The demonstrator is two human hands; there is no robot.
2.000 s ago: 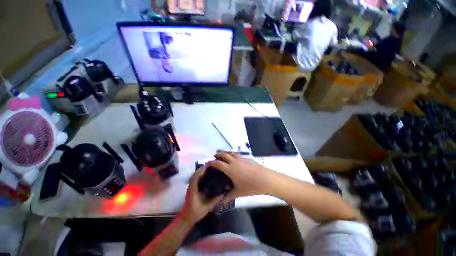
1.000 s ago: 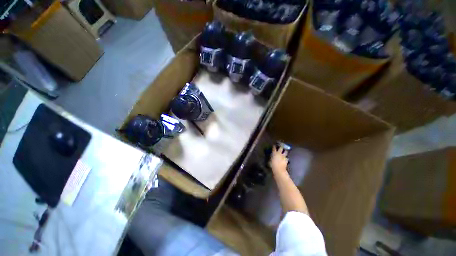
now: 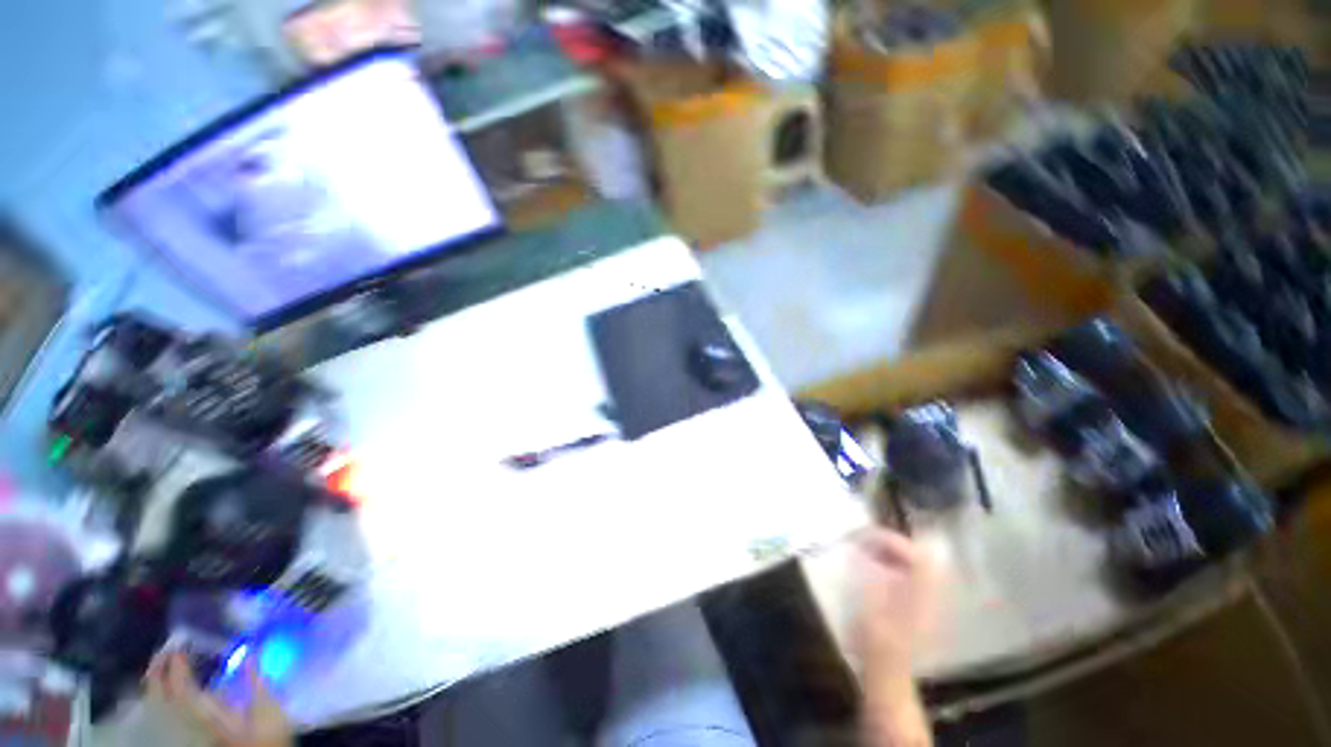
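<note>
The view is blurred. My left hand is at the lower left, against or just in front of a dark dome camera group; its grip is unclear. A blue light glows on the table beside it and a red light shines higher up. My right hand is smeared by motion, past the table's right corner and above the near carton; no object shows in it, but its fingers are unclear. Dome cameras stand in that carton on a pale cardboard sheet.
A white-topped table bears a black mouse pad with a mouse, and a thin dark tool. A monitor stands at the back left. More cartons stand behind and to the right.
The view has swung back from the cartons to the table. My right hand has left the inside of the farther carton. My left hand has come into view beside the cameras at left.
</note>
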